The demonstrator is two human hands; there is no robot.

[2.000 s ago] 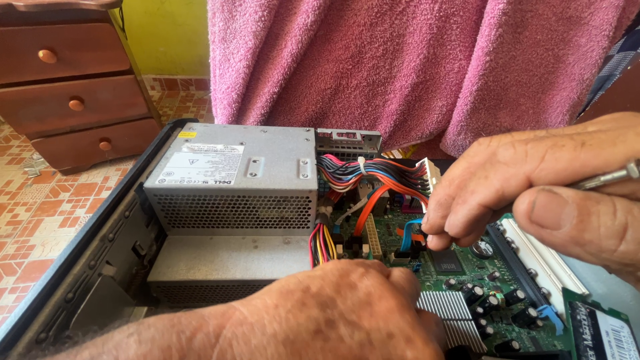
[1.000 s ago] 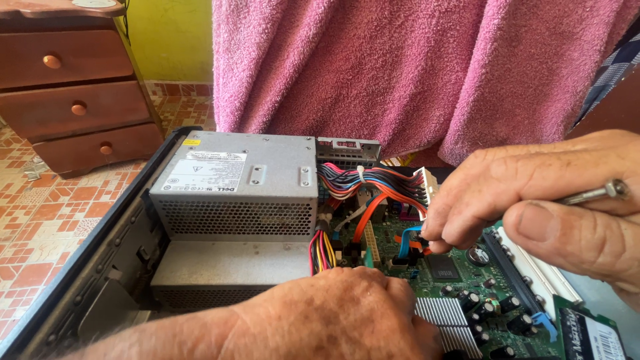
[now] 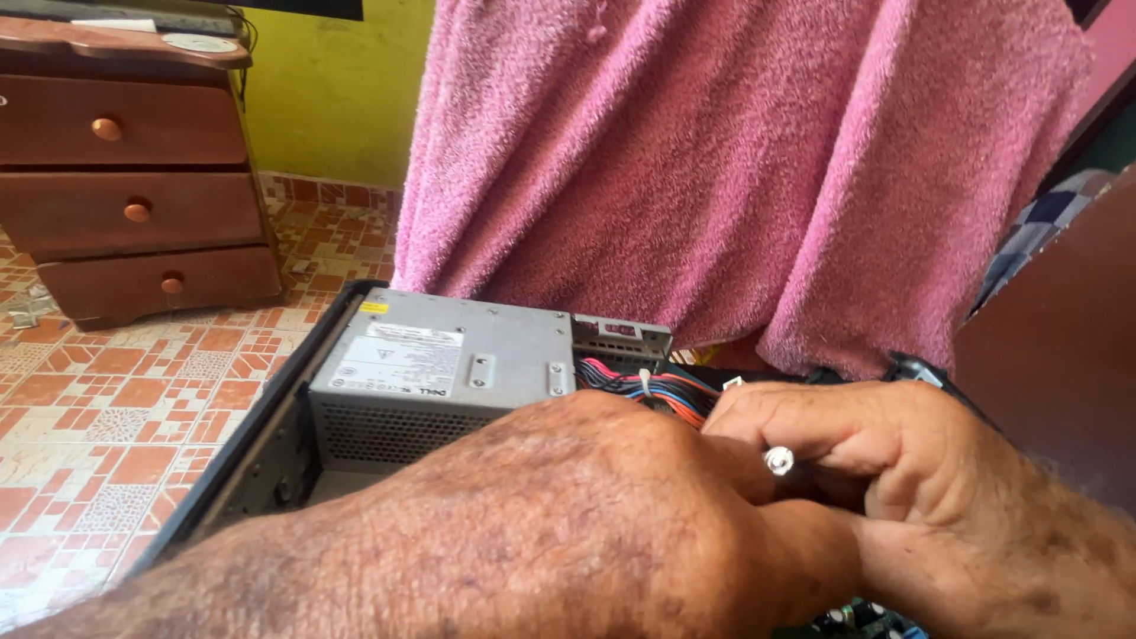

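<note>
An open Dell desktop computer case (image 3: 257, 444) lies before me, its metal power supply (image 3: 479, 355) at the back left. My left hand (image 3: 621, 497) reaches across the case, over the cable area; its fingertips are hidden, so what it touches cannot be told. Beside it on the right, my right hand (image 3: 887, 461) is curled around a slim metal tool, whose round end (image 3: 779, 460) points towards me between the hands. A bundle of coloured power wires (image 3: 657, 387) runs from the power supply to behind the hands. Only a strip of the green circuit board (image 3: 861, 619) shows at the bottom.
A pink towel (image 3: 710, 160) hangs right behind the case. At the left a brown wooden chest of drawers (image 3: 133, 204) stands on the patterned tile floor (image 3: 133, 435). A reddish-brown panel (image 3: 1065, 337) is at the right edge.
My left hand has moved up and right, up against my right hand, and both now cover the connectors and most of the board. The tool's end has turned towards the camera.
</note>
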